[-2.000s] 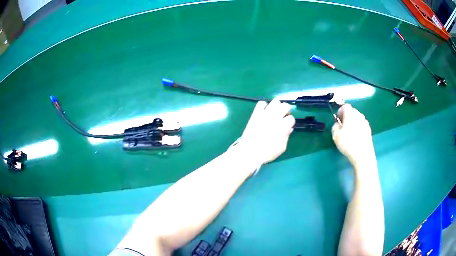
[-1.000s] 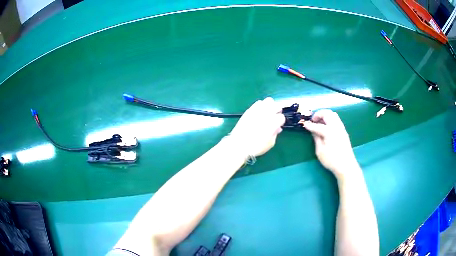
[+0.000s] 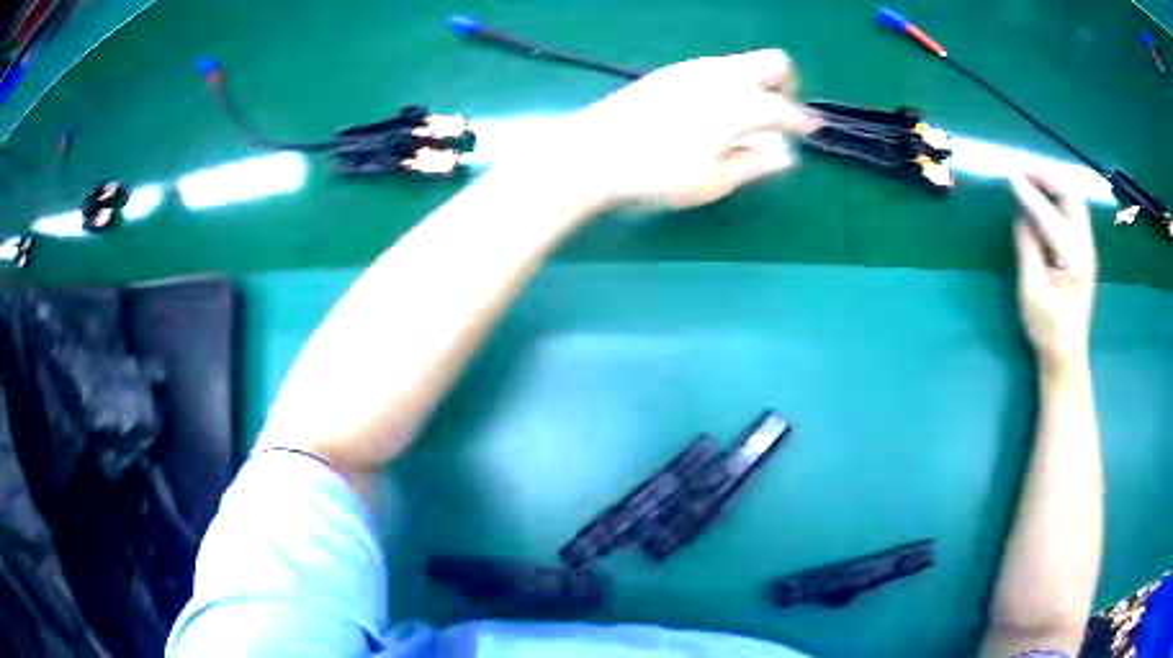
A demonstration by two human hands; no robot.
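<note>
A fitted housing pair [image 3: 881,144], two black bars with bright metal tips at the right end, lies on the dark green belt. Its cable [image 3: 553,54] runs left under my left hand to a blue tip. My left hand [image 3: 708,129] is blurred, with its fingers at the pair's left end; whether they hold it cannot be told. My right hand [image 3: 1057,244] is right of the pair, empty, fingers apart. Loose plastic housings lie near me: two side by side [image 3: 675,499], one at the right [image 3: 855,575] and a blurred one at the left [image 3: 515,582].
Another fitted cable assembly [image 3: 373,144] lies left on the belt, with smaller ones further left. A cable with a red-orange section [image 3: 997,93] lies at the right. A black plastic bag [image 3: 97,411] and black tray [image 3: 193,386] are at left. A blue bin [image 3: 1158,630] is lower right.
The view has tilted down, showing more loose housings and the bag. My right hand has left the metal tips and moved right. My left hand is now at the housings' cable end.
</note>
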